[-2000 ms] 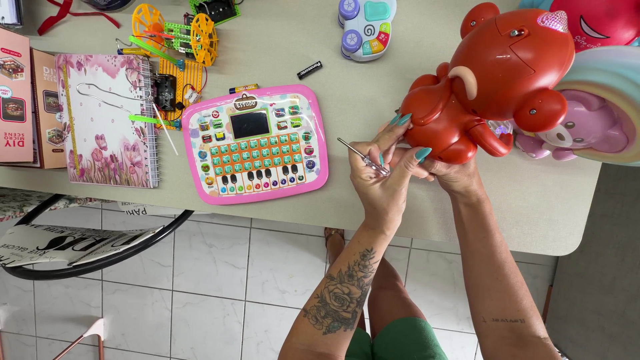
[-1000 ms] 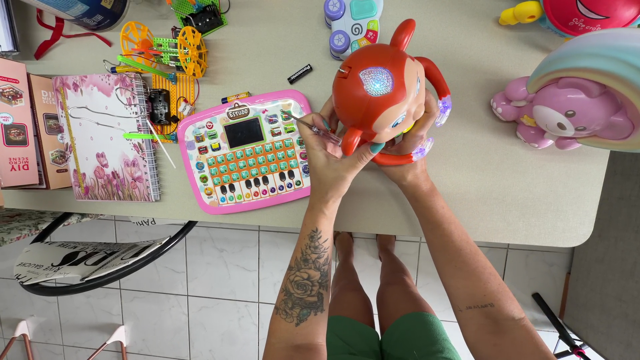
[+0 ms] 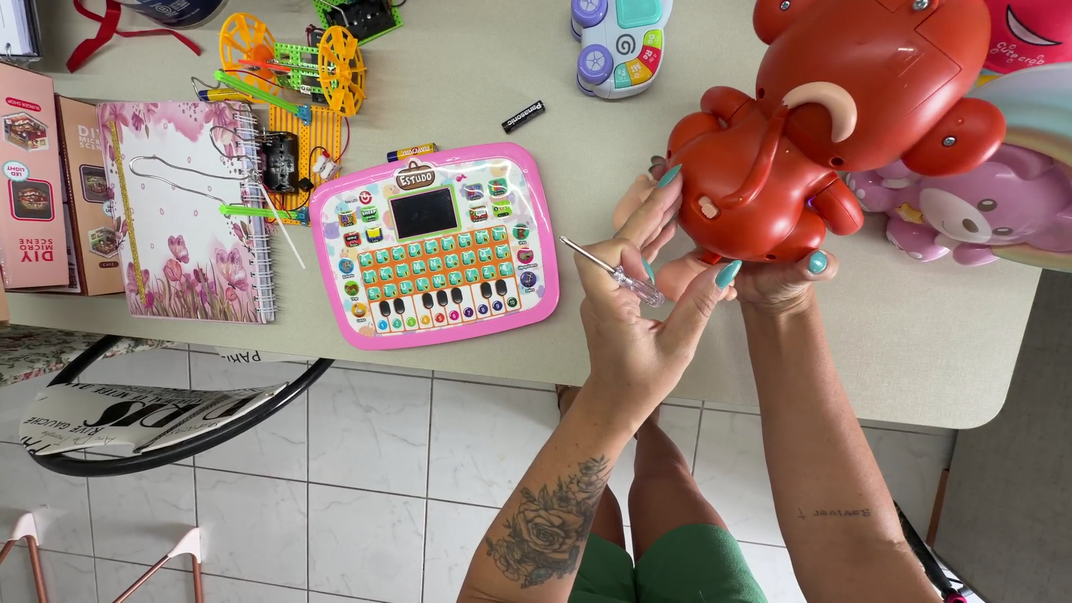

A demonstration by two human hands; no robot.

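A red plastic animal toy (image 3: 737, 193) is turned with its back and the screwed rear of its head toward me, above the table's right part. My right hand (image 3: 783, 280) supports it from below at the near side, its fingers mostly hidden under the toy. In my left hand (image 3: 632, 310) is a small screwdriver with a clear handle (image 3: 638, 286), its metal shaft pointing up and left. The fingertips of that hand also touch the toy's lower left side. A pink toy learning tablet (image 3: 434, 243) lies left of my hands.
Beyond the tablet are a black AA battery (image 3: 523, 117), a toy game controller (image 3: 620, 46) and a wheeled kit model (image 3: 293, 67). A floral spiral notebook (image 3: 180, 243) and craft boxes (image 3: 29, 193) lie left. A pink bear toy (image 3: 963, 201) stands right, close to the red toy's head.
One second ago the red toy was nearer the tablet with its top toward me. It has moved right and turned to show its back. The screwdriver stays in my left hand.
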